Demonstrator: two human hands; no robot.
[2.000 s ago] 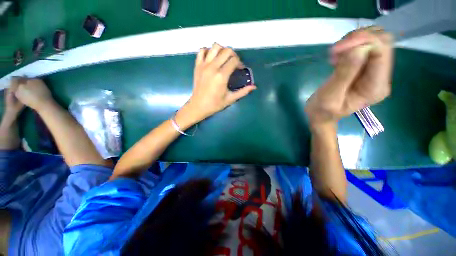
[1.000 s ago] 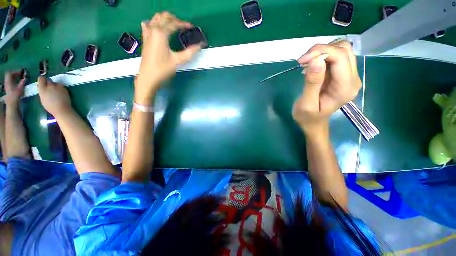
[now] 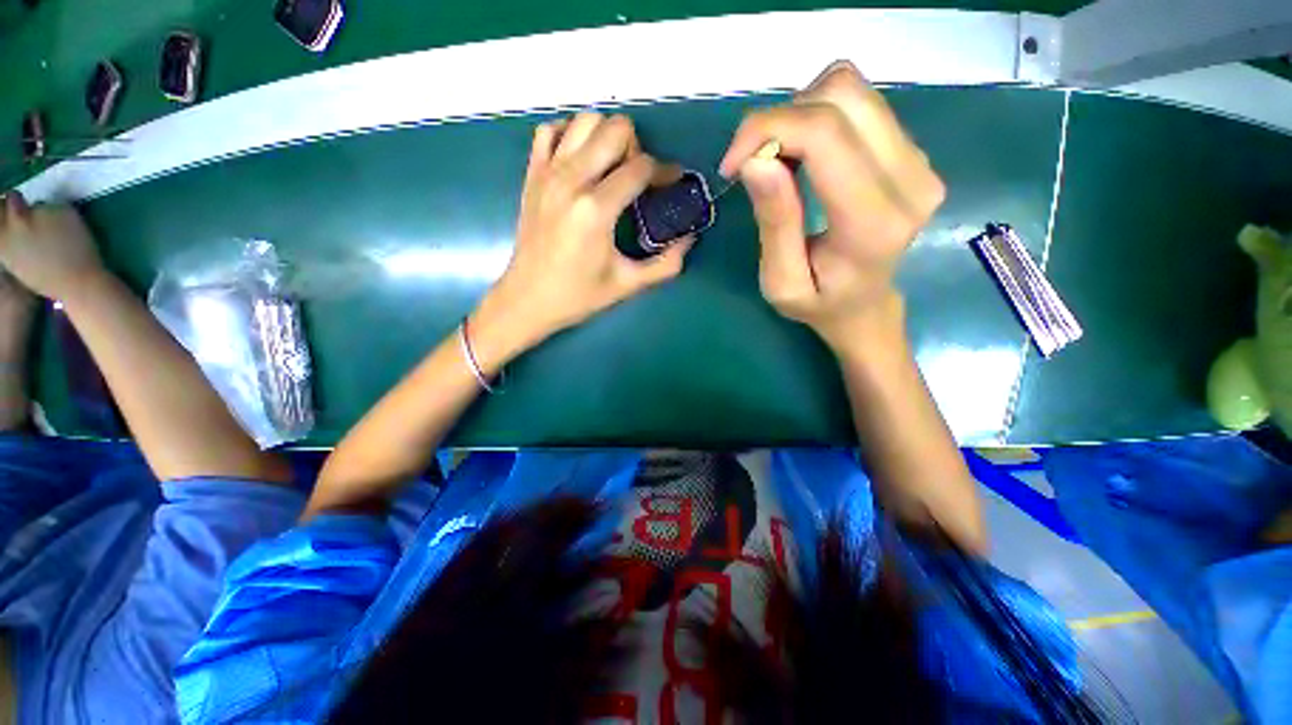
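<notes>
My left hand (image 3: 578,227) holds a watch body (image 3: 673,211) with a dark face and a light rim between thumb and fingers, above the green bench. My right hand (image 3: 836,206) pinches a thin hand tool (image 3: 726,183) with a pale yellowish end. The tool's tip is at the right edge of the watch body; whether it touches is too small to tell.
A bundle of narrow strips (image 3: 1026,289) lies on the bench at right. A clear plastic bag (image 3: 255,340) lies at left, near a neighbour's arm (image 3: 142,340). Beyond the white rail (image 3: 539,74), several watch bodies (image 3: 180,65) sit on the conveyor. A green fan (image 3: 1247,383) is at far right.
My left hand has come back from the conveyor to the bench with a watch body in it. My right hand has moved left, bringing the tool to the watch body.
</notes>
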